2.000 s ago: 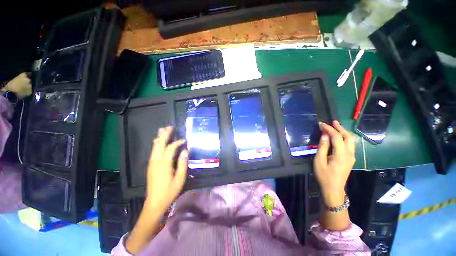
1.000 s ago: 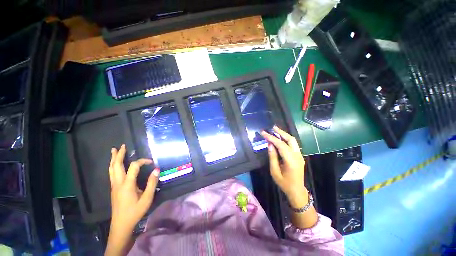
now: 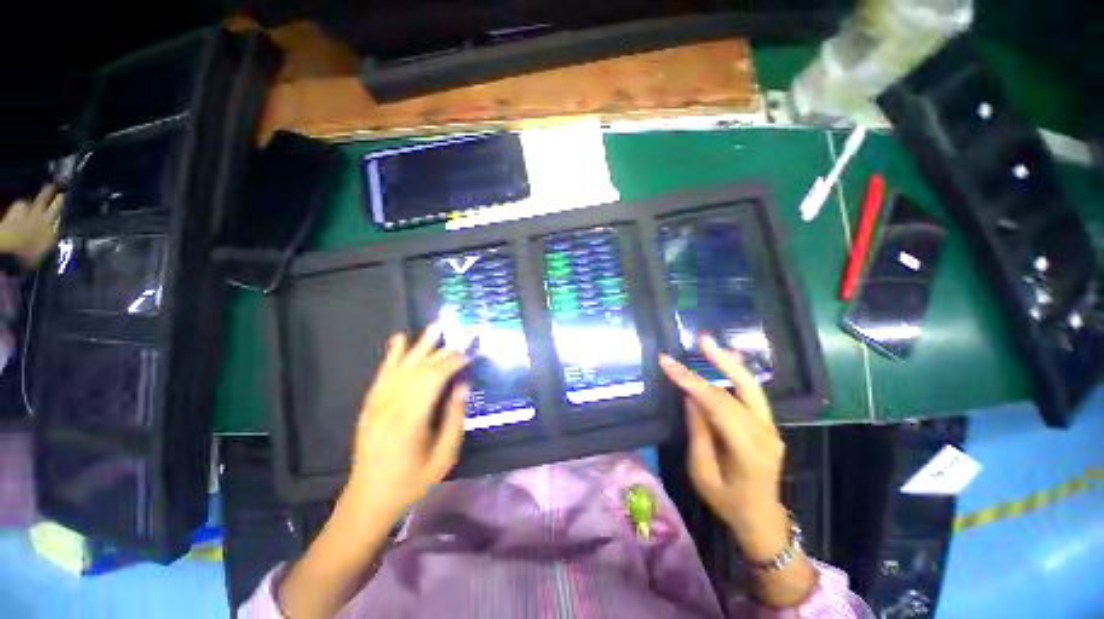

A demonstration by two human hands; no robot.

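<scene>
A black foam tray (image 3: 345,466) lies slightly tilted on the green bench. Its leftmost pocket is empty. The other three pockets hold lit smartphones: the left phone (image 3: 484,296), the middle phone (image 3: 593,302) and the right phone (image 3: 714,284), with green and pale text lines, clearest on the left and middle ones. My left hand (image 3: 412,417) is over the left phone's lower left part, fingers apart, holding nothing. My right hand (image 3: 732,447) is at the right phone's lower end, fingers apart, holding nothing; its fingertips hide part of that screen.
A loose phone (image 3: 448,179) lies beside a white paper (image 3: 569,169). A white stick (image 3: 833,175), red pen (image 3: 863,236) and dark phone (image 3: 896,278) lie right. Trays stand left (image 3: 182,302) and right (image 3: 969,206). Another person's hand (image 3: 30,224) shows far left.
The screens have changed from plain blue-white to green and pale text lines. My left hand has moved onto the left phone. My right hand is now at the right phone's lower left.
</scene>
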